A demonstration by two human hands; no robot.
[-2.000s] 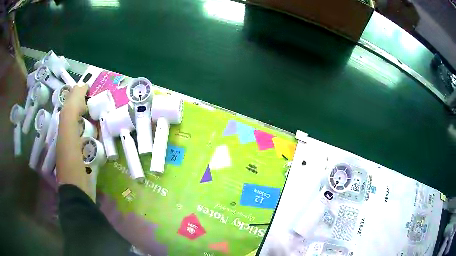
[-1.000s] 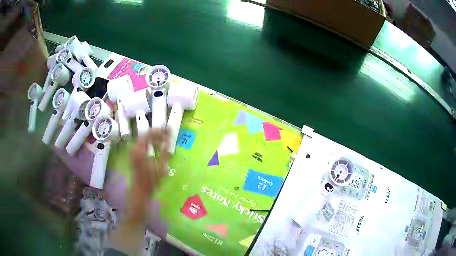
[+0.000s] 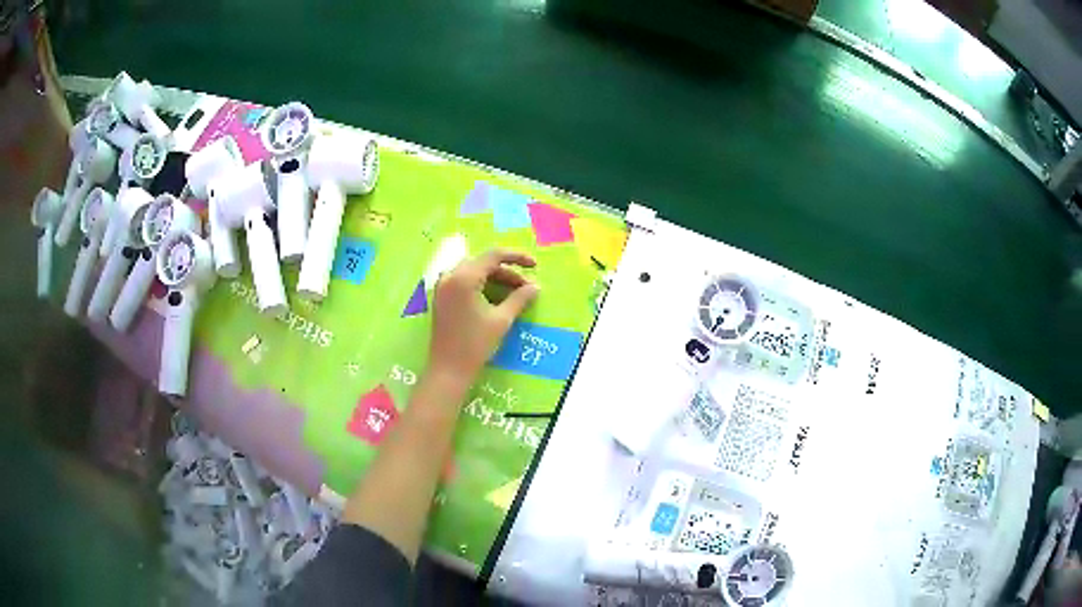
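Observation:
My left hand [image 3: 484, 302] is over the green printed sheet [image 3: 463, 522], thumb and fingertips apart and nothing visible in them. My right hand is not in view. White handheld fans stand out in a crowded group at the left, one with its open ring [image 3: 182, 257] facing up. A few drum-headed fans [image 3: 344, 163] lie at the group's right side. On the white printed sheet [image 3: 878, 474], one fan [image 3: 727, 310] lies with its handle pointing down-left. Another fan [image 3: 756, 576] lies near the bottom edge, its handle pointing left.
The dark green conveyor belt [image 3: 498, 95] runs beyond the bench. Many white units [image 3: 226, 510] lie low at the bottom left, below the bench edge. A carton's lower edge shows at the top. White pieces [image 3: 1050, 534] show at the right edge.
My left hand has moved from the fan group to the right, over the green sheet. The view has shifted, so the lower fan on the white sheet now shows.

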